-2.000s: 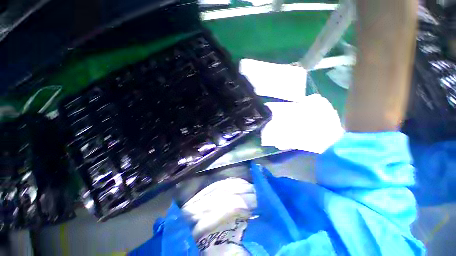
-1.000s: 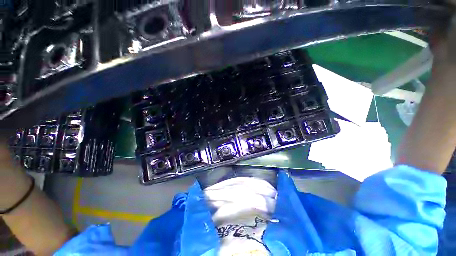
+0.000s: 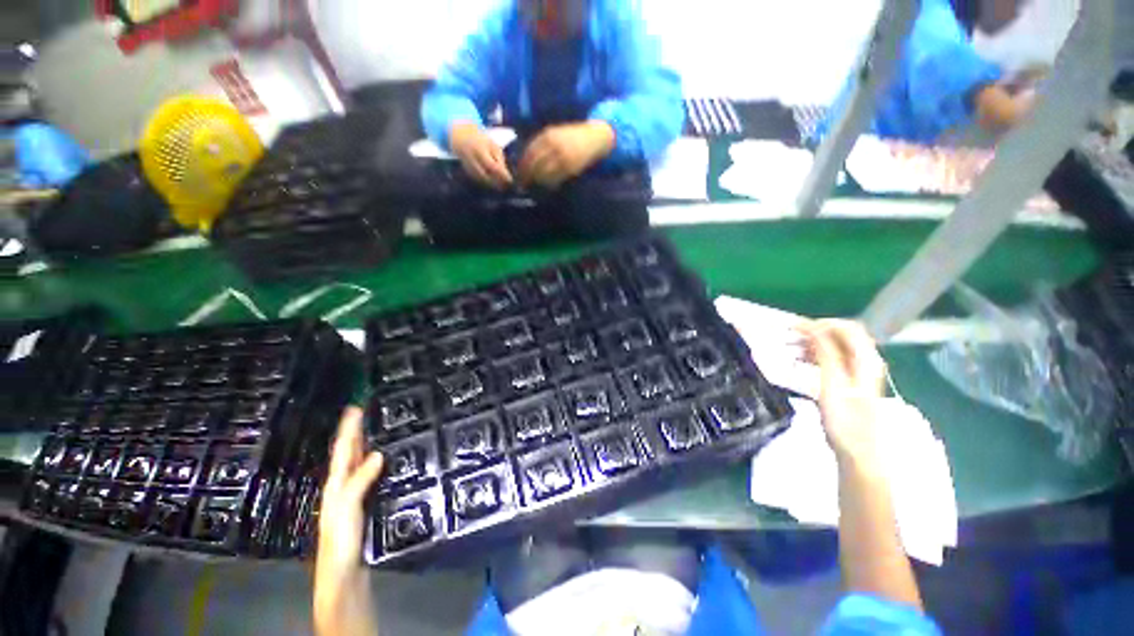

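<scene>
A glossy black blister tray [image 3: 547,398] with square pockets lies in front of me, tilted at an angle near the bench edge. My left hand [image 3: 345,491] is at its left edge, thumb near the rim, fingers apart. My right hand [image 3: 846,373] is right of the tray, over the white sheets [image 3: 914,466]; its fingertips are blurred, and I cannot tell if they hold anything. The white sheets lie in a loose pile right of the tray.
A stack of black trays [image 3: 174,435] stands at the left. Pale straps [image 3: 326,298] lie behind it. A clear plastic bag [image 3: 1026,367] is at the right. Across the green bench [image 3: 771,255] are a yellow fan [image 3: 197,159], a person in blue [image 3: 553,106] and slanted pale uprights [image 3: 982,224].
The large tray raised across the upper view is no longer there. The view has tilted up to show the far side. Both hands are now in view, lower, at the tray and sheets.
</scene>
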